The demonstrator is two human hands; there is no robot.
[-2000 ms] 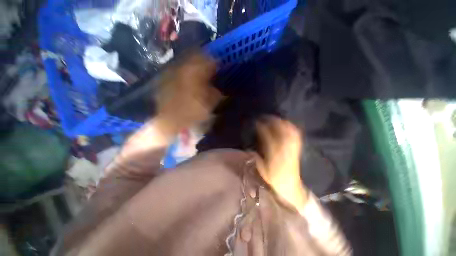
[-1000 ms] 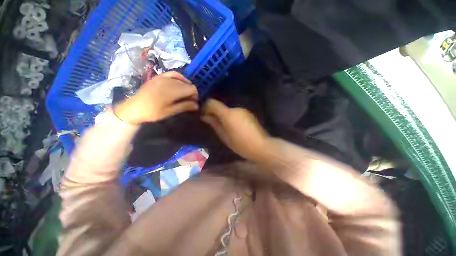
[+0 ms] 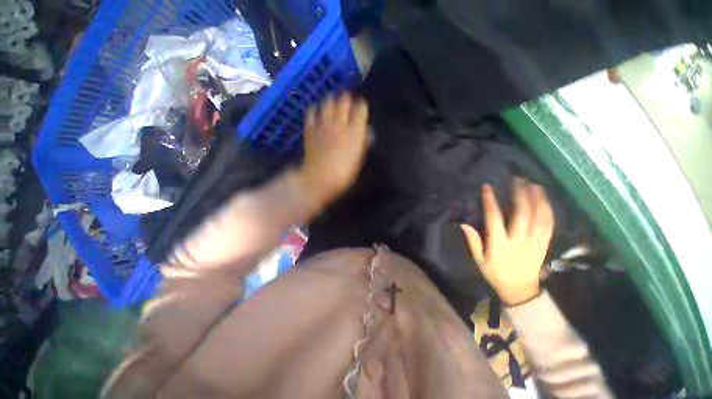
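Observation:
Black cloth (image 3: 414, 171) lies crumpled across my lap, between the blue basket and the green-edged table. My left hand (image 3: 336, 140) is over the cloth beside the basket's near wall, its fingers pointing up and slightly blurred. My right hand (image 3: 511, 234) is on or just above the cloth near the table edge, with its fingers spread and nothing in them. Whether my left hand grips any cloth is hard to tell. A darker fold of cloth (image 3: 211, 191) runs under my left forearm and over the basket side.
The blue basket (image 3: 300, 86) holds white crumpled plastic (image 3: 168, 93) and red bits. The white machine table has a green edge (image 3: 597, 203) at the right. A large dark cloth (image 3: 546, 47) hangs at the top. White spools (image 3: 16, 101) cluster at the far left.
My hands were close together at the cloth one second ago and have parted. My right hand has moved right and opened. My left hand has moved slightly right. The basket sits further left in view.

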